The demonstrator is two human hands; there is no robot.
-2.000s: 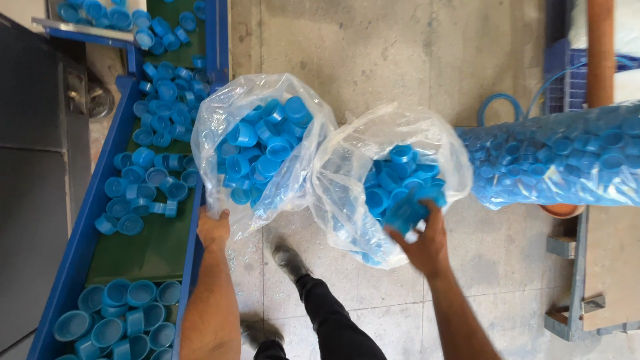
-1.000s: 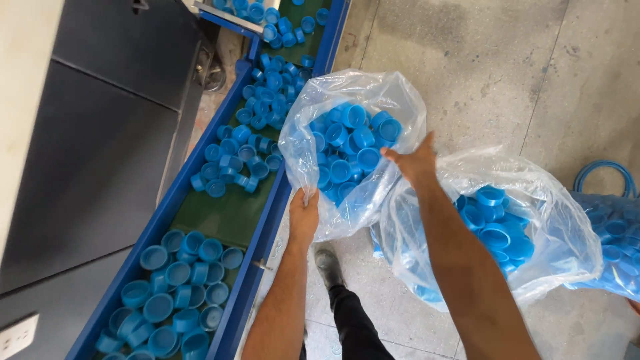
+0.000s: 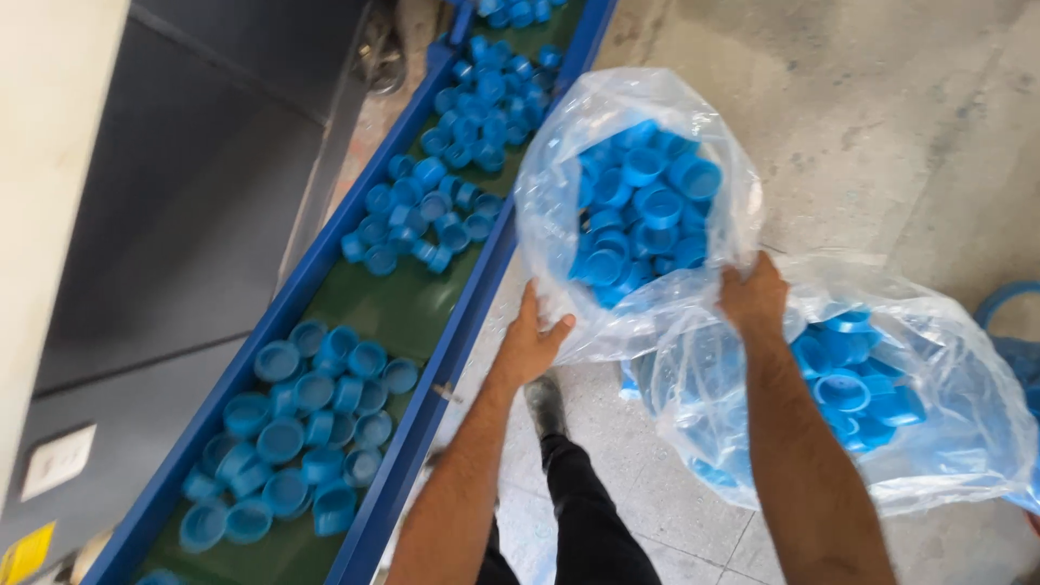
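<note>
Blue plastic caps (image 3: 650, 191) fill a clear plastic bag (image 3: 552, 183) whose open mouth faces up beside the conveyor. My left hand (image 3: 532, 337) grips the bag's lower left rim, with the thumb over the film. On the lower right rim, my right hand (image 3: 751, 296) holds the gathered film. A second clear bag (image 3: 959, 406) of blue caps lies to the right, partly behind my right forearm. More loose caps (image 3: 313, 406) lie in groups on the green conveyor belt (image 3: 382, 313).
The conveyor's blue side rail (image 3: 479, 284) runs diagonally just left of the bag. Beyond it stands a dark machine panel (image 3: 179, 187). A blue ring (image 3: 1007, 301) and part of another filled bag are at the right edge. My boot (image 3: 546, 406) is on the tiled floor below.
My right hand has left the caps in the right-hand bag and moved to the left-hand bag's rim. The view has shifted toward the conveyor.
</note>
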